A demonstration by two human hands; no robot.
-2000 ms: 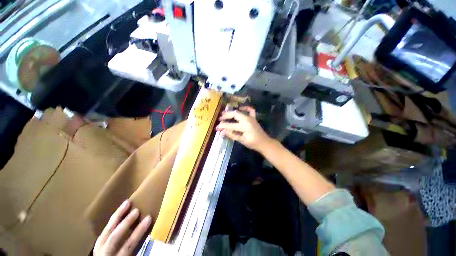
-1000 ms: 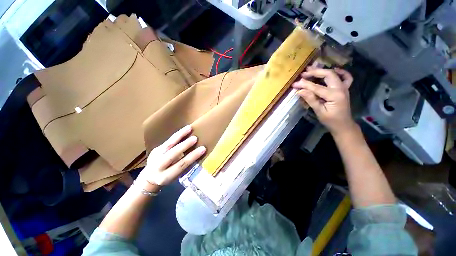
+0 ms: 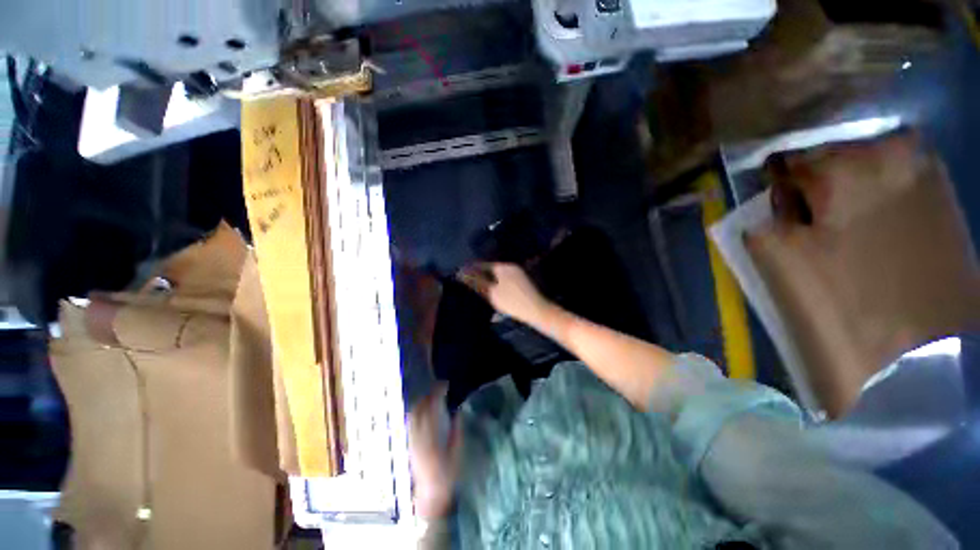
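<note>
A yellow strip (image 3: pixel 282 279) with dark handwriting lies lengthwise on the white machine arm (image 3: pixel 369 322). A thin brown fabric edge shows between them. A tan-brown panel (image 3: pixel 253 376) hangs on the strip's left side. My left hand (image 3: pixel 433 446) is blurred, just right of the arm's near end; its fingers are unclear. My right hand (image 3: pixel 500 288) is over black cloth (image 3: pixel 591 290) in front of my body, well right of the arm. Its fingers are bent, and whether it holds anything is unclear.
The sewing head (image 3: pixel 140 38) is at the upper left. A brown panel bundle (image 3: pixel 177 430) lies left of the arm. A grey machine unit (image 3: pixel 586 38) stands at the top. A yellow bar (image 3: pixel 731 312) and brown pieces (image 3: pixel 860 269) with white sheets are on the right.
The view has turned and shifted right. My left hand has left the panel and crossed to the arm's right side. My right hand has moved from the strip's far end to the black cloth.
</note>
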